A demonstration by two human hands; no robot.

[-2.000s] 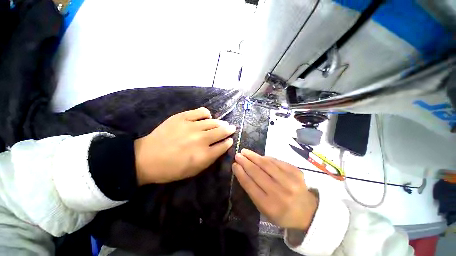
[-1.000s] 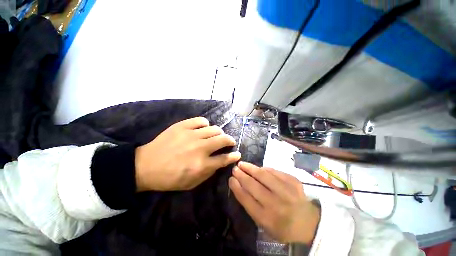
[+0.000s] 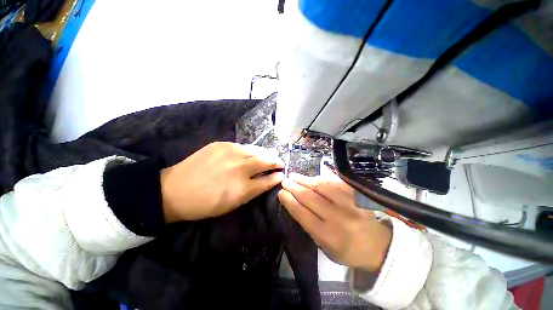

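Observation:
A black garment spreads left of the needle and hangs over the table's front edge. My left hand lies on it, fingertips close to the presser foot. My right hand is just right of it, thumb and fingertips pinching the cloth at a pale seam line, touching my left fingertips. A narrow dark band lies under the foot and my right fingers. The white sewing machine head with blue stripes covers the upper right. The needle tip is not clear.
A black smartphone lies right of the needle, partly behind a thick black bar. The orange handle of the snips shows behind my right wrist. Crumpled dark cloth is at far left. A red object is at lower right.
Both hands have moved up toward the presser foot with the cloth. More of the mottled cloth shows beside the foot. The camera view has shifted, and the snips are now mostly hidden.

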